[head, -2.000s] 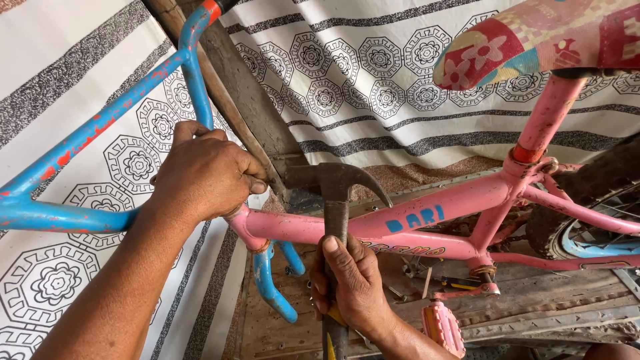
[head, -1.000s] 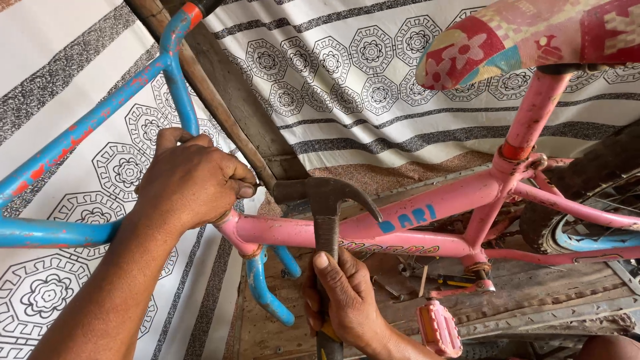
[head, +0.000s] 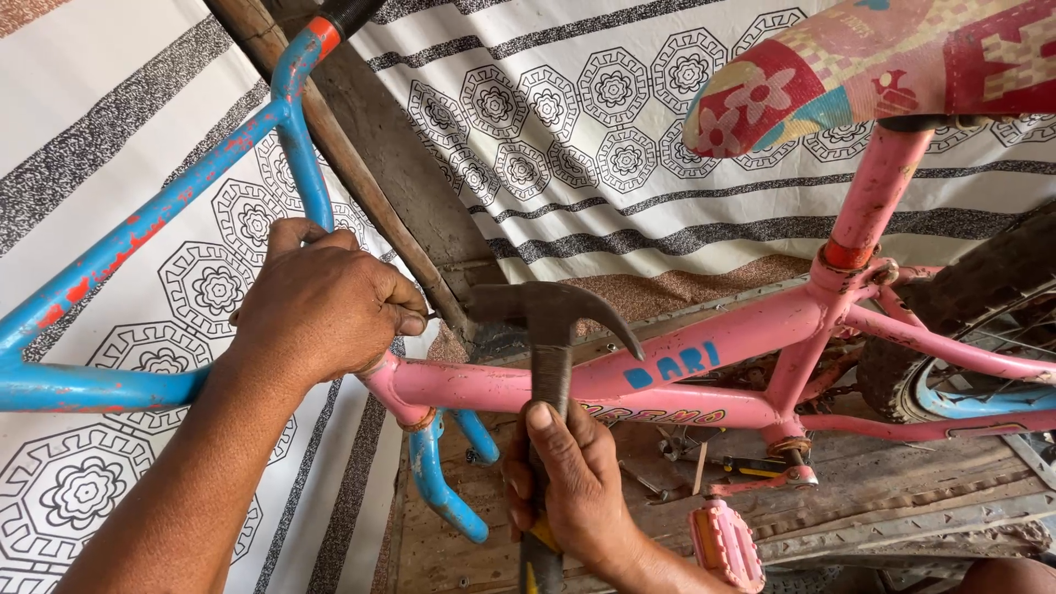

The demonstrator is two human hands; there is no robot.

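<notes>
My left hand [head: 322, 305] is closed at the top of the bicycle's head tube, beside the blue handlebar [head: 157, 227]. From between its thumb and finger sticks the dark tip of a thin metal piece [head: 432, 314]; the rest is hidden. My right hand [head: 569, 478] grips the handle of a claw hammer [head: 549, 318]. The hammer's striking face points left at that tip, a small gap apart, and its claw curves right over the pink bicycle frame [head: 470, 386]. Below the head tube, the blue fork [head: 437, 487] shows.
A patterned saddle [head: 874, 74] is at upper right, above the rear wheel [head: 949, 305]. A pink pedal [head: 726, 549] hangs at lower right. Tools [head: 747, 464] lie on wooden boards [head: 858, 487]. Behind are a printed cloth [head: 569, 223] and a wooden pole [head: 355, 148].
</notes>
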